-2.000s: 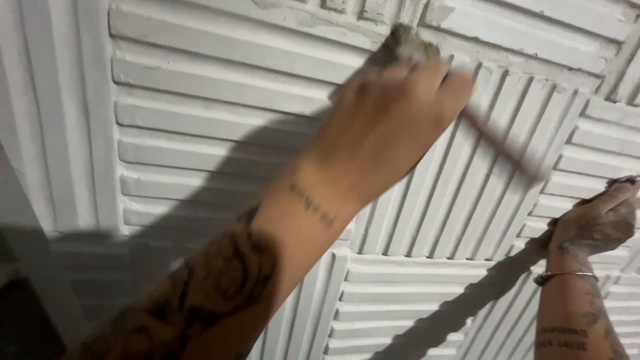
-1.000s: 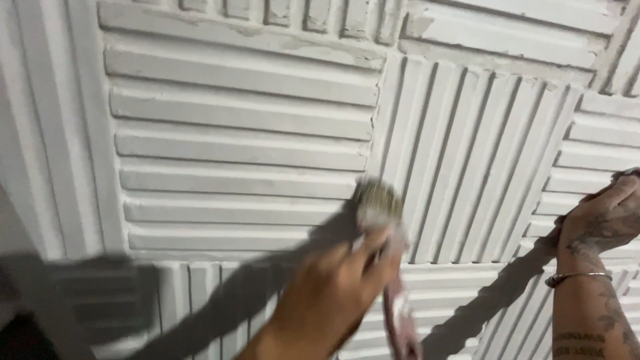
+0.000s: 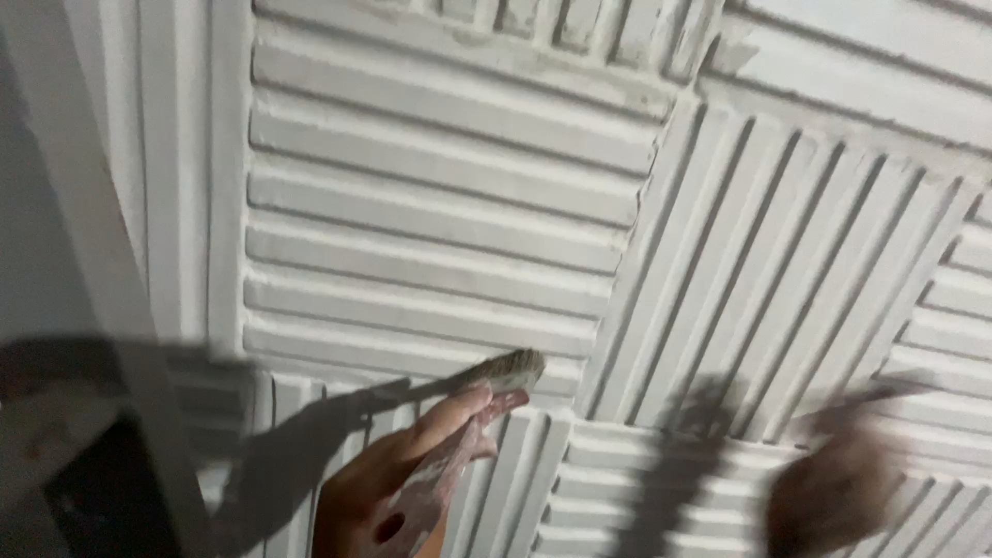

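Note:
My left hand [image 3: 395, 465], low in the centre, grips a paintbrush [image 3: 446, 484]. The handle is smeared with pale paint or plaster and has a hole near its end. Its bristles [image 3: 515, 368] point up and right, against or just over the lower right part of a white panel of raised horizontal ribs [image 3: 434, 217]. My right hand [image 3: 833, 480] is blurred at the lower right, near the ribbed surface; whether it holds or touches anything cannot be told.
Panels with ribs in alternating directions surround this one, such as a slanted-rib panel [image 3: 752, 271] on the right. Rough residue marks the upper joints [image 3: 620, 85]. A smooth grey edge [image 3: 85, 194] runs down the left. Shadows of the arms fall across the lower ribs.
Two seconds ago my left hand had the brush at the panel's upper right corner; it has come down to the lower right corner. My right hand has moved left from the right edge.

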